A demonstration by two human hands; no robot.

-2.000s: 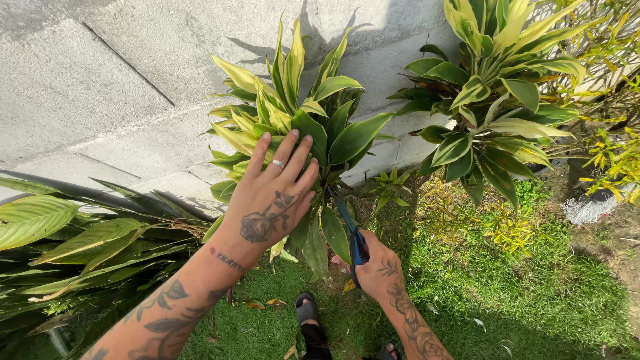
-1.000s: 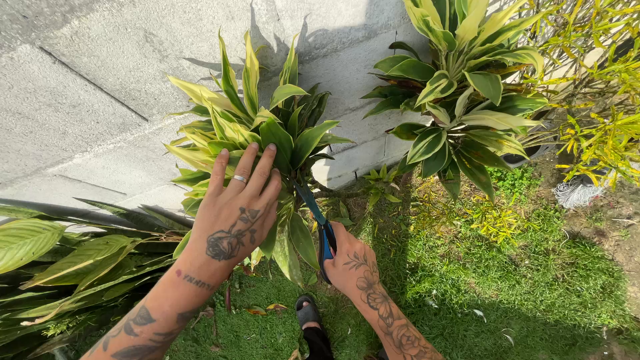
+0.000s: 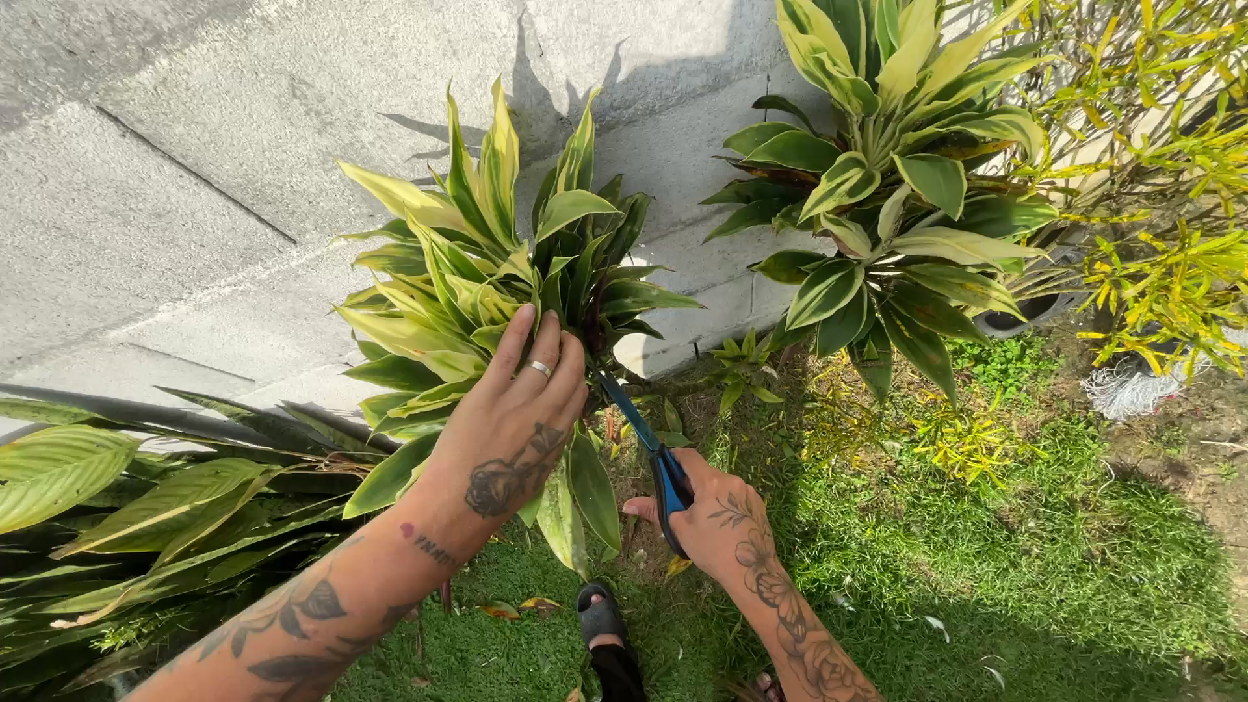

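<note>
A leafy plant with green and yellow variegated leaves (image 3: 429, 322) grows against the wall in the middle. My left hand (image 3: 526, 409), with a ring on one finger, lies over its lower leaves, fingers bent in among them; whether they grip a leaf or stem is hidden. My right hand (image 3: 702, 507) holds a pair of scissors (image 3: 639, 429) with blue and black handles. The blades point up and left into the foliage, close beside my left fingertips. Their tips are hidden among dark leaves. Long green leaves (image 3: 593, 487) hang below, between my two hands.
A pale block wall (image 3: 224, 175) rises behind the plants. Another variegated plant (image 3: 877, 195) stands at the right, near a yellow-leaved shrub (image 3: 1170, 283). Broad dark-green leaves (image 3: 175, 507) spread at the lower left. Grass (image 3: 926, 546) covers the ground, where a sandalled foot (image 3: 602, 616) shows.
The leaves in front of my left hand have shifted, and a broad green leaf beside its fingers no longer shows there. The scissors remain in my right hand, pointing into the plant.
</note>
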